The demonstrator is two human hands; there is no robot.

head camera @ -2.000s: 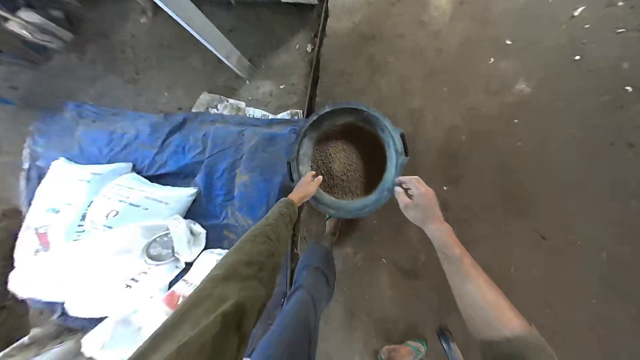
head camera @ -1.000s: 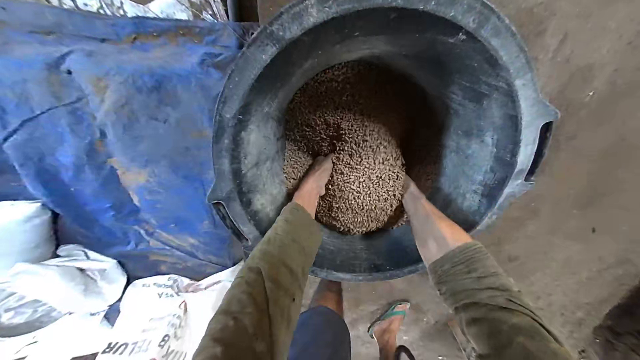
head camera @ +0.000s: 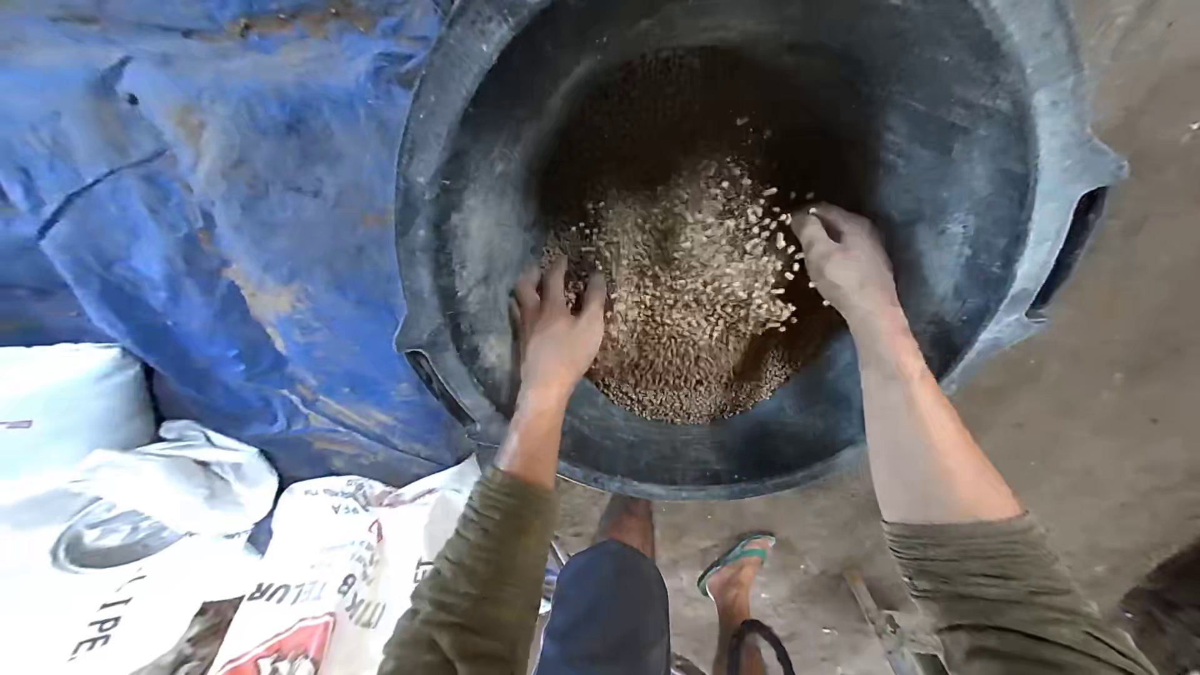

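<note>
A large black rubber or plastic tub (head camera: 1008, 84) with side handles holds a heap of small brown pellets (head camera: 675, 309). Inside it, my left hand (head camera: 561, 328) has its fingers spread at the heap's left edge, the fingertips against the pellets. My right hand (head camera: 844, 258) is at the right side of the heap with curled fingers, and loose pellets scatter in the air beside it. Whether pellets are inside that hand cannot be seen. The far part of the tub's inside lies in dark shadow.
A blue tarpaulin (head camera: 272, 206) lies left of the tub. White printed sacks (head camera: 319, 562) and a round metal bowl (head camera: 117, 536) are at the lower left. Below the tub are my knee and a foot in a green-strapped sandal (head camera: 736, 561) on the dirty floor (head camera: 1078, 422).
Both hands were sunk in the pellets a second ago; now they are out of the heap and apart, with pellets flying. Two seconds ago they were at the tub's rim. The view has moved closer.
</note>
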